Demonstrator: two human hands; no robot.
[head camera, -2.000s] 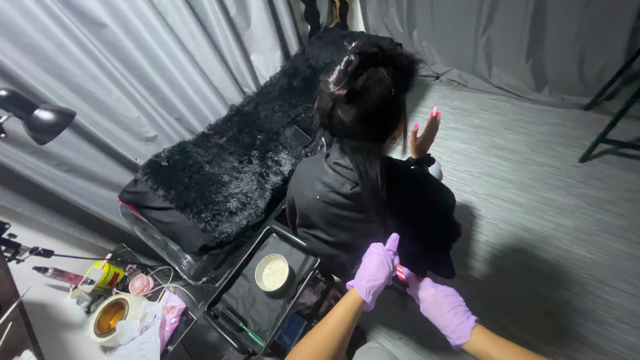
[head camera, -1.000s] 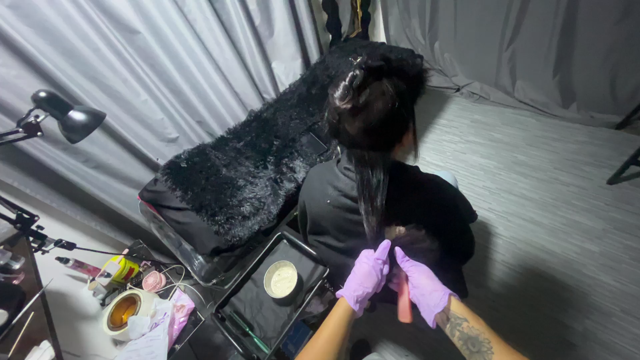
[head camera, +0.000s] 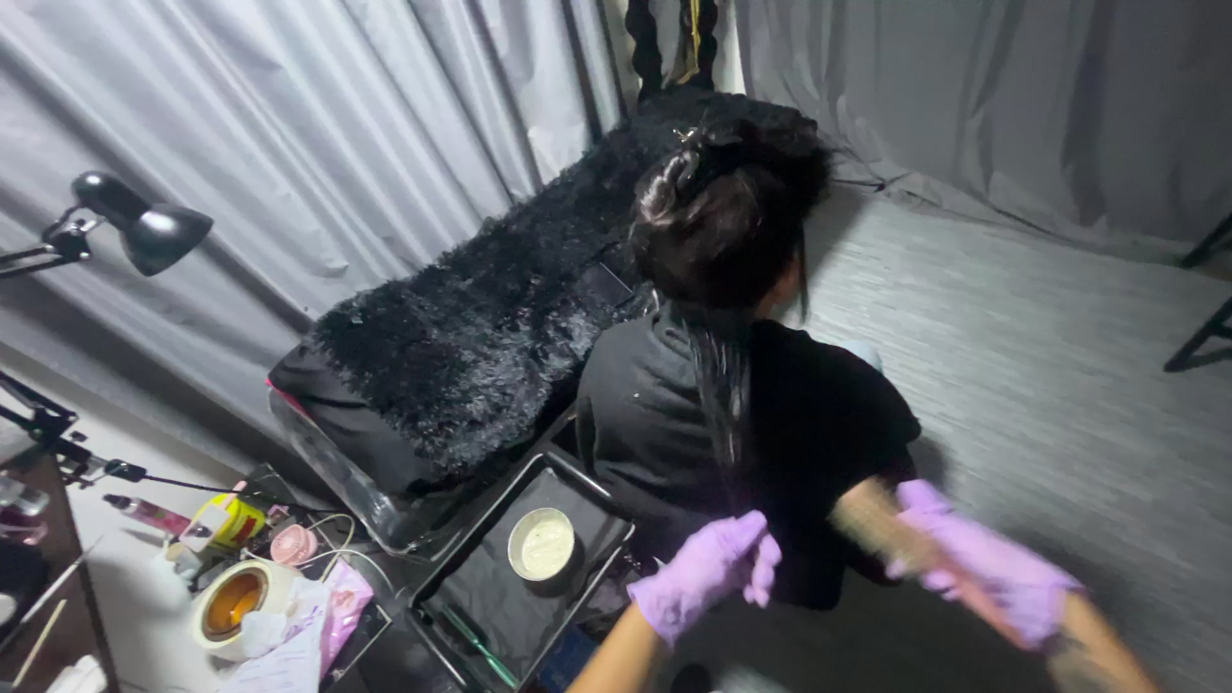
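Observation:
A person in a black top (head camera: 635, 414) sits facing away, dark hair (head camera: 712, 221) clipped up and a long, shiny section (head camera: 722, 395) hanging down the back. My left hand (head camera: 712, 573), in a lilac glove, is at the lower end of that section with its fingers curled; whether hair is between them is unclear. Gloved in lilac too, my right hand (head camera: 987, 568) grips the pinkish handle of a brush or brush-like tool (head camera: 881, 525), whose tan head is blurred and points up-left, apart from the hair. A round bowl of pale cream (head camera: 541, 546) is left of my left hand.
The bowl stands in a black tray (head camera: 481, 520) with a green-handled tool (head camera: 478, 647). Left of it are a tape roll (head camera: 214, 611), a pink packet (head camera: 344, 606) and a yellow container (head camera: 231, 523). A desk lamp (head camera: 159, 231) and a black fur-covered bench (head camera: 462, 356) stand beyond.
My right hand has moved away to the right from my left hand, carrying the tool; one second ago they were close together at the hair. The seated person's raised hand, seen two seconds ago, is out of sight.

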